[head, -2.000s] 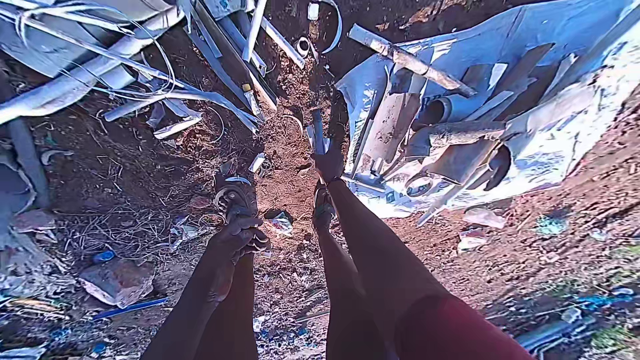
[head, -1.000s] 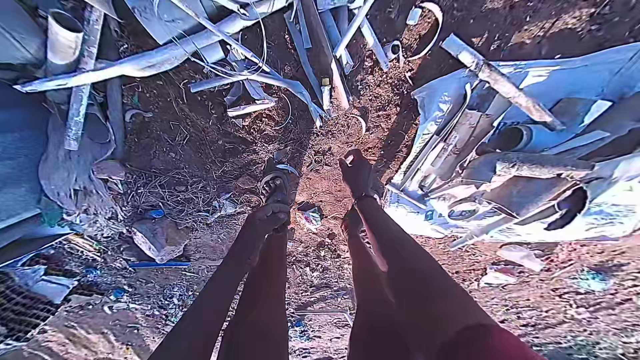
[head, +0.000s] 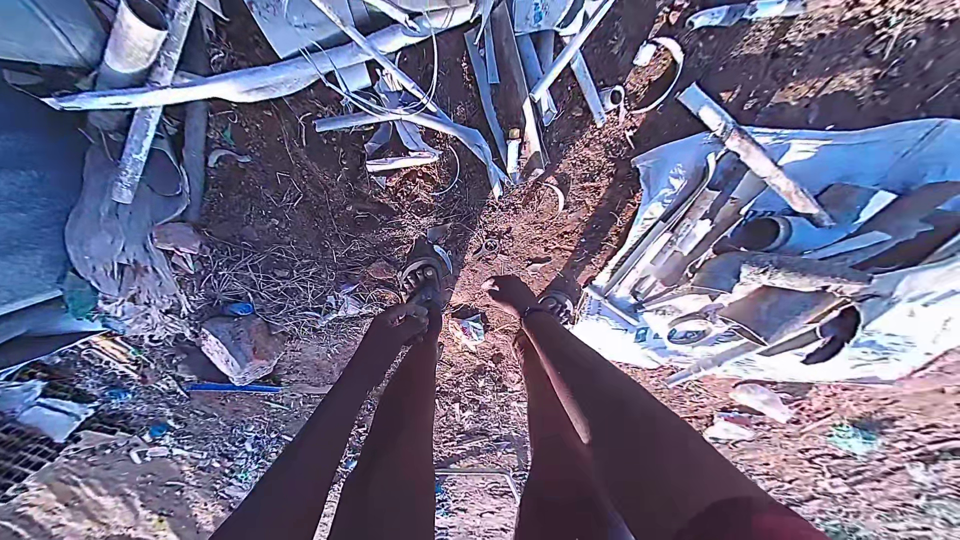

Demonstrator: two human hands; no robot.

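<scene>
My left hand [head: 401,322] is beside my left lower leg, just above the sandalled foot [head: 421,274]; its fingers are dark and blurred, and nothing is plainly held. Over the bare dirt between my feet is my right hand [head: 511,294], its fingers curled in and a dark band at the wrist; no object shows in it. A crumpled wrapper [head: 469,330] lies on the ground between the two hands. To the right, a white plastic sheet [head: 892,360] bears cut pieces of pipe [head: 784,311], and a long pipe piece [head: 754,161] rests across its upper edge.
Long plastic strips [head: 262,82] and scrap pipe pieces lie ahead of my feet. At the left are a wide pipe [head: 135,37], a frayed sack [head: 124,232] and a rock [head: 240,349]. A blue stick [head: 232,388] lies below the rock. Litter is scattered over the dirt.
Two seconds ago my right hand held a short, light-coloured piece upright; now no piece shows in it. My left hand remains by my left leg. The view has shifted left.
</scene>
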